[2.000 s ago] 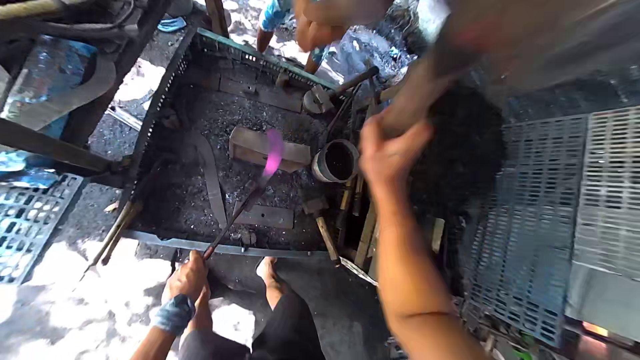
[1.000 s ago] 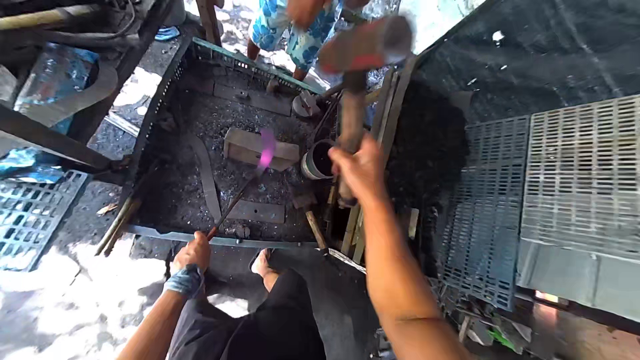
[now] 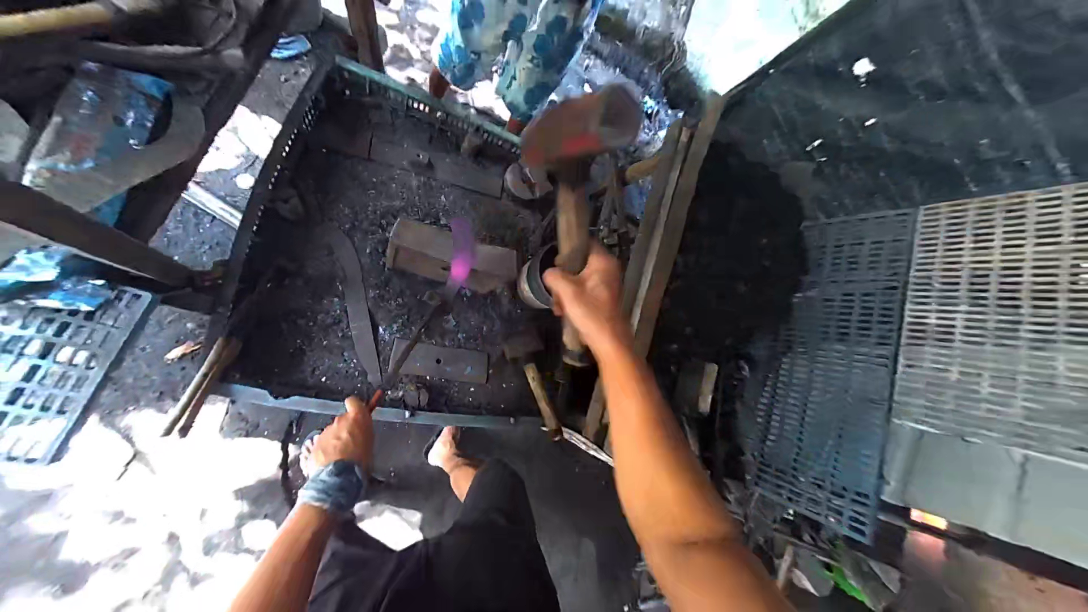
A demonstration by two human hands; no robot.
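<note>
My left hand [image 3: 342, 440], with a cloth band at the wrist, grips the near end of a long metal rod [image 3: 412, 347]. The rod's far end is a curved, glowing purple-pink blade piece [image 3: 460, 255], which lies over a block-shaped anvil [image 3: 416, 246] in the sooty tray. My right hand [image 3: 586, 293] is closed round the wooden handle of a sledgehammer [image 3: 582, 127]. Its blurred head is raised, right of and beyond the anvil. Behind the right hand, partly hidden, stands a round can [image 3: 535, 279].
A curved flat blade [image 3: 357, 302], a flat metal plate [image 3: 440, 361] and a smaller hammer [image 3: 541, 399] lie in the crate-like tray [image 3: 340, 408]. Wooden planks [image 3: 659, 246] run along its right. Plastic grates [image 3: 850, 357] stand at right. Another person's patterned clothing [image 3: 518, 42] shows beyond the tray.
Two seconds ago the sledgehammer was a large blur at the upper right; now its whole head shows beyond my right hand. The other person's hands, seen earlier, are out of view.
</note>
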